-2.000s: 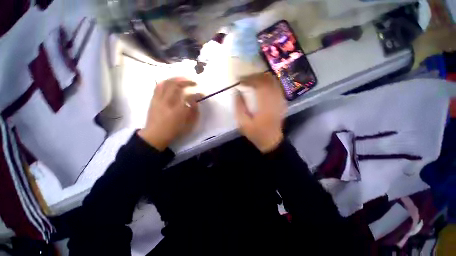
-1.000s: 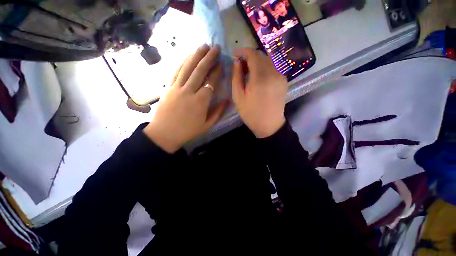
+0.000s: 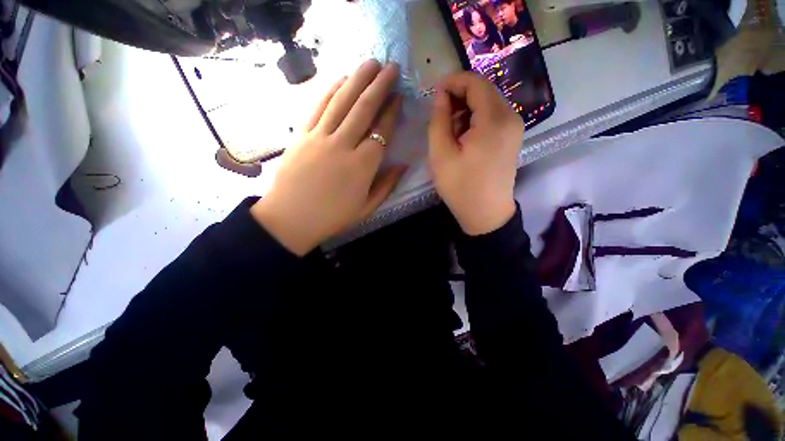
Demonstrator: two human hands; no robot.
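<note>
A crumpled light blue cloth (image 3: 387,30) lies on the machine bed beside the needle area. A paler, blurred stretch shows between my hands; I cannot tell whether it is the same cloth. My left hand (image 3: 331,164), with a ring, lies palm down on the bed, fingertips at the cloth's lower edge. My right hand (image 3: 475,151) is just right of it, thumb and forefinger pinched on a small shiny item (image 3: 428,91), too small to name. The sewing machine head (image 3: 172,21) is above left, with its presser foot area (image 3: 297,62) under bright light.
A lit smartphone (image 3: 508,65) lies beyond my right hand. A dark-handled tool (image 3: 605,19) and black box (image 3: 682,39) are further right. Pale panels lie left (image 3: 43,164) and lower right (image 3: 680,172), the right one with maroon pieces. Someone's arm shows at upper right (image 3: 757,47).
The thin dark rod seen between my hands two seconds ago no longer shows. My left hand has flattened onto the bed. The view has moved closer to the bed.
</note>
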